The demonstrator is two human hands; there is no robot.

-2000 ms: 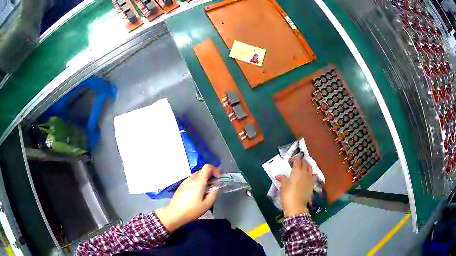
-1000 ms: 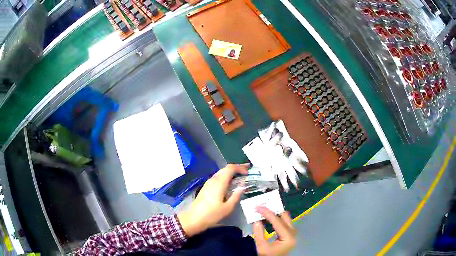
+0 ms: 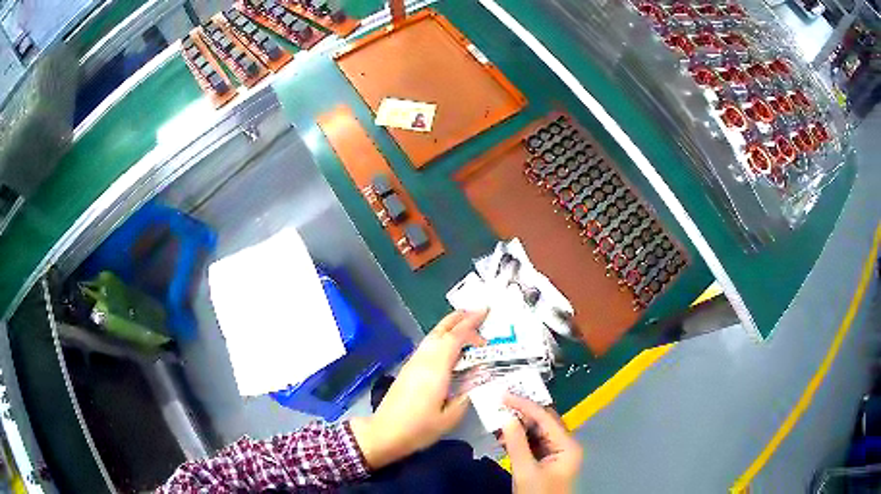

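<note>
My left hand (image 3: 425,386) grips a clear card sleeve (image 3: 491,359) with some blue print showing, at the bench's near edge. My right hand (image 3: 538,446) pinches a white card (image 3: 504,397) by its lower edge. The card's upper part overlaps or meets the sleeve; whether it is inside cannot be told. A pair of white work gloves (image 3: 526,294) with dark smudges lies just beyond the sleeve on the bench corner. Small silver specks, perhaps keys, show right of the sleeve.
A fixture board (image 3: 541,241) with rows of dark parts lies beyond the gloves. An empty fixture tray (image 3: 444,87) bears a yellow card (image 3: 406,115). A narrow strip (image 3: 353,154) lies left. A white sheet (image 3: 275,314) covers a blue stool (image 3: 372,343). Blister trays (image 3: 744,106) stand right.
My right hand has left the gloves and now holds the white card. Both hands have brought card and sleeve together. The view has shifted, so the bench items sit further left.
</note>
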